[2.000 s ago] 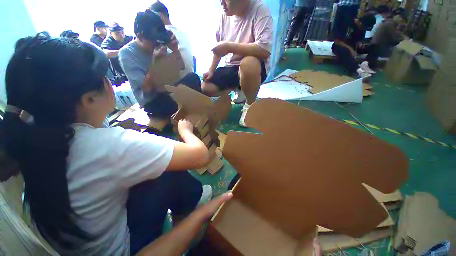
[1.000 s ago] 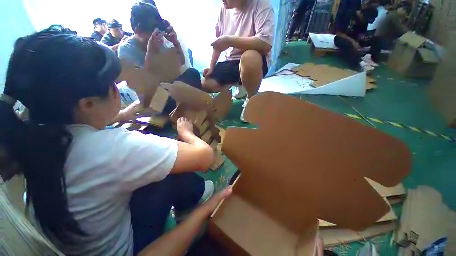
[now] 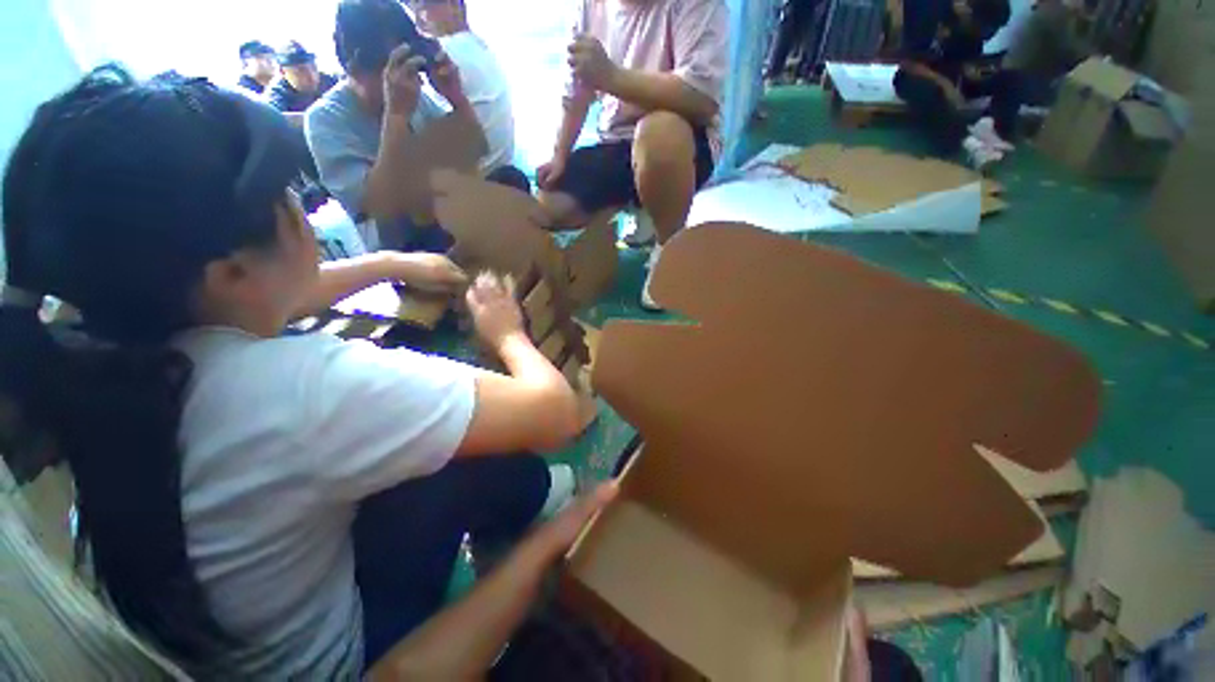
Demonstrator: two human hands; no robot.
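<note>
A part-folded brown mailer box (image 3: 706, 586) sits low in front of me, cut off by the bottom edge. Its large lid (image 3: 839, 400) stands up and leans away, with notched, rounded wings on both sides. My left hand (image 3: 581, 518) holds the outside of the box's left wall, fingers along its upper edge. My right hand (image 3: 861, 650) shows only as a narrow strip at the outside of the right wall, against the bottom edge of the picture; the rest is hidden or cut off.
A seated person (image 3: 307, 413) is close on my left, handling cardboard pieces (image 3: 513, 253). Flat blanks (image 3: 959, 597) lie on the green floor behind the lid, with more cardboard (image 3: 1146, 546) at right. Other people sit further back. An open carton (image 3: 1109, 123) stands at upper right.
The box and lid stay almost in place, with the lid slightly higher in view. My hands keep their hold. The person at left now has both hands at the cardboard.
</note>
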